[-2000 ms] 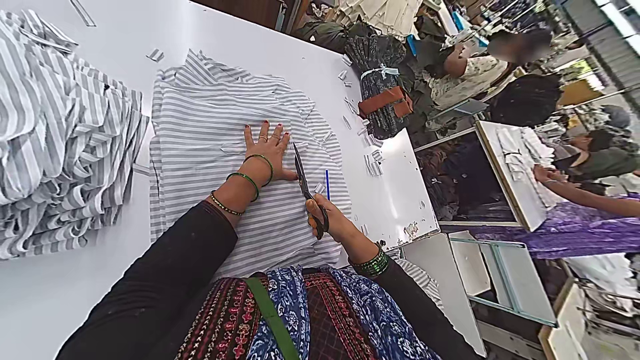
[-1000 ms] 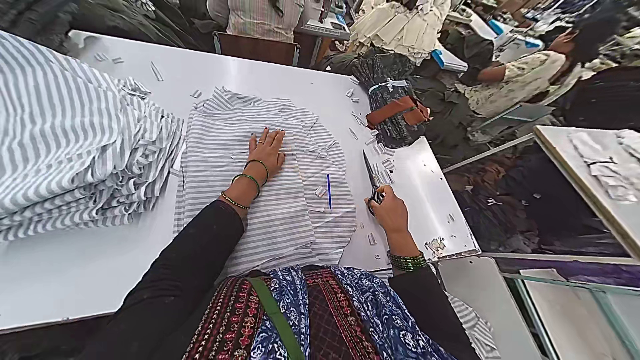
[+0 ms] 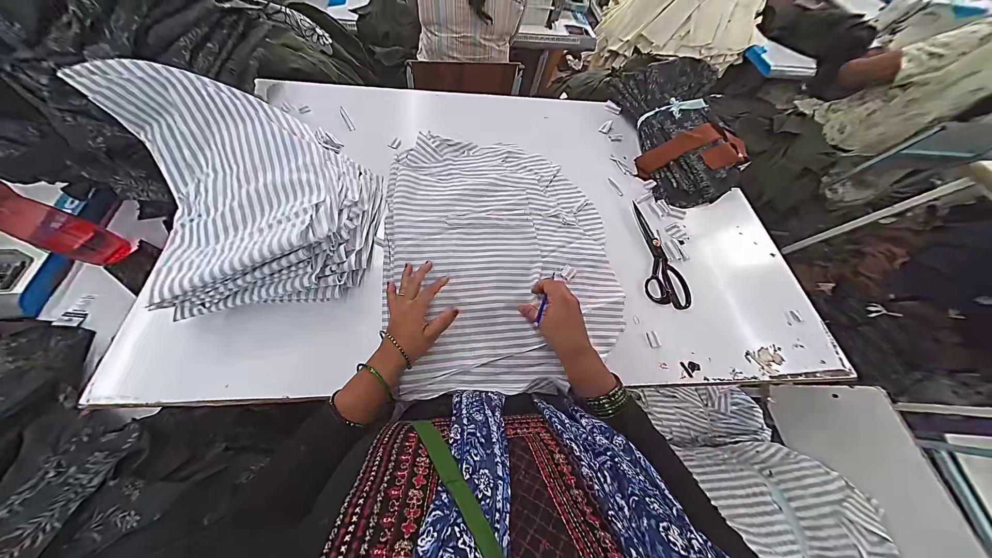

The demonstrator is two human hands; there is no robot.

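Spread in front of me on the white table lies a grey-and-white striped garment (image 3: pixel 473 232). My left hand (image 3: pixel 415 314) rests flat on its lower left part, fingers apart and holding nothing. A blue pen (image 3: pixel 542 308) is gripped in my right hand (image 3: pixel 562 314), over the garment's lower right part. To the right of the cloth, black-handled scissors (image 3: pixel 659 260) lie on the table, blades pointing away from me. A few small striped fabric scraps (image 3: pixel 564 273) sit on the garment near my right hand.
A tall pile of striped garments (image 3: pixel 256 209) stands on the white table (image 3: pixel 232 364) at left. A tied dark fabric bundle (image 3: pixel 682 132) with a brown strap lies at the back right. Scraps are scattered around the scissors. More striped cloth (image 3: pixel 775 488) lies below right; a person sits beyond the table.
The scissors, in my right hand before, now lie on the table. The blue pen that lay on the garment is in my right hand. My left hand has moved down the cloth towards me.
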